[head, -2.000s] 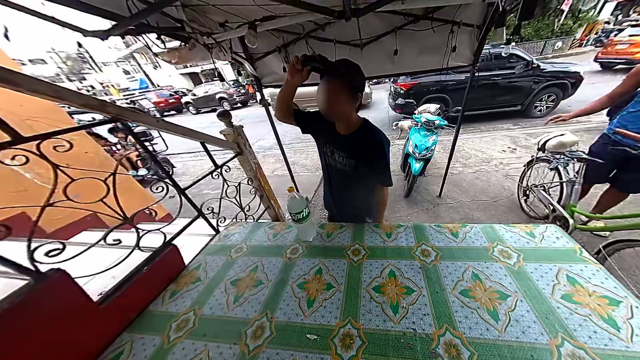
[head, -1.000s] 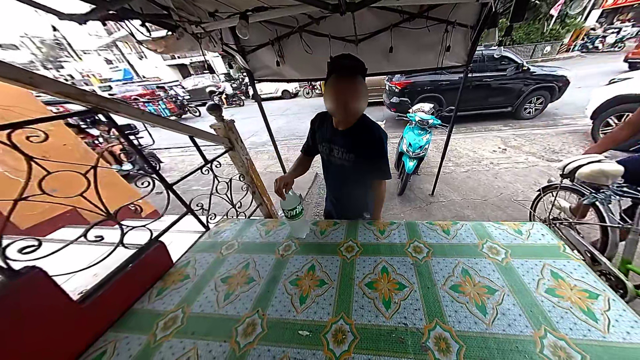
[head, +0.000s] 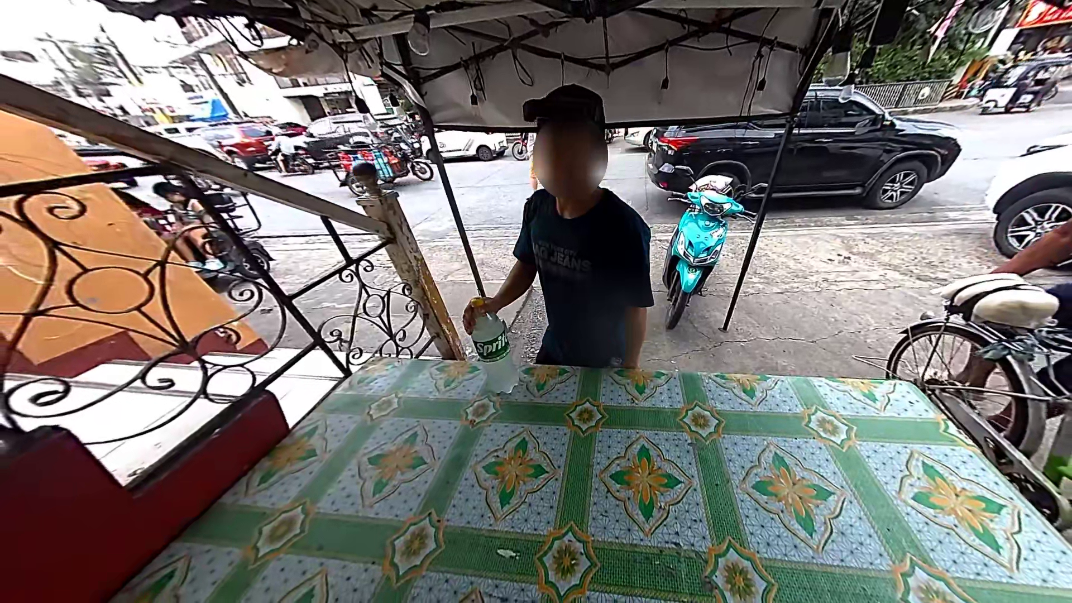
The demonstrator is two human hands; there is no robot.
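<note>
Neither my left hand nor my right hand shows in the head view. Before me stretches a table with a green, white and orange patterned cover (head: 645,477). At its far edge stands a clear plastic Sprite bottle (head: 494,350) with a green label and a yellow cap. A person (head: 586,260) in a dark T-shirt and cap stands behind that edge, one hand (head: 480,315) around the bottle's neck. The person's other arm hangs down, its hand hidden behind the table.
A wrought-iron railing (head: 385,310) with a wooden post and a red ledge (head: 167,469) borders the left. Canopy poles (head: 758,226) rise beyond the table. A teal scooter (head: 699,239), a black SUV (head: 804,155) and a bicycle (head: 963,368) stand outside.
The person across the table has lowered a raised hand from the cap to the bottle's neck. The bottle stays near the far edge. A white vehicle has come into view at the right.
</note>
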